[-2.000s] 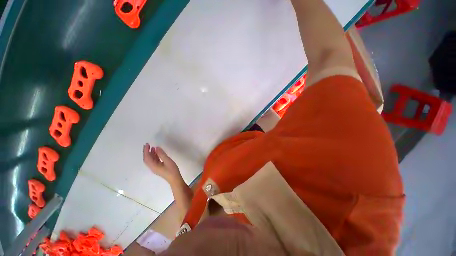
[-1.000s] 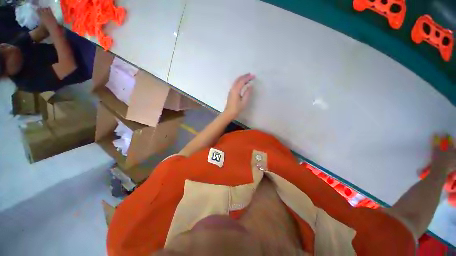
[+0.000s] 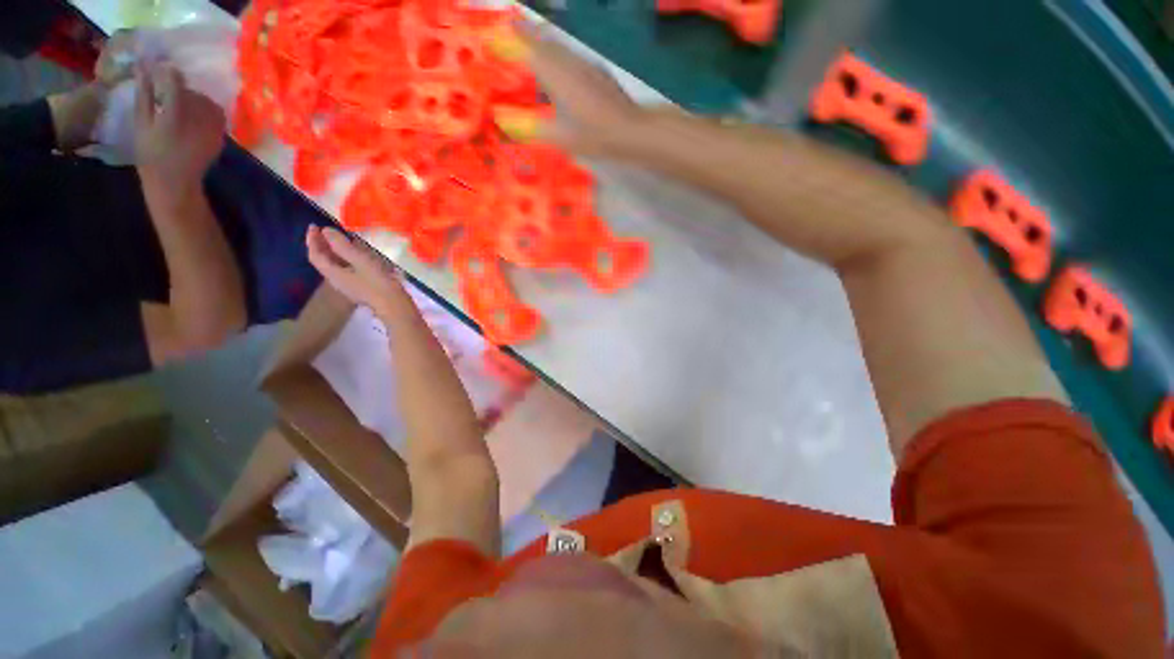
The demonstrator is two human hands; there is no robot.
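Note:
A big heap of orange-red controller shells [image 3: 425, 116] lies on the white bench [image 3: 760, 373] at the upper left, with a few shells at its near edge by the bench rim. My right hand [image 3: 560, 90] is blurred at the heap's right side, with yellow patches at its fingertips against the shells. Whether it grips a shell cannot be told. My left hand [image 3: 350, 267] is empty, fingers slightly apart, at the bench's near edge below the heap.
A green conveyor belt [image 3: 940, 155] on the right carries several spaced shells [image 3: 1004, 225]. A grey bar [image 3: 814, 58] slants over it. Open cartons [image 3: 341, 425] with whitish bags [image 3: 328, 541] stand under the bench edge. Another person's arm [image 3: 187, 219] and hands with clear plastic are at left.
The view has swung left to the heap. My right hand has gone from the far right of the bench to the heap. My left hand has moved from the bench top to its near edge.

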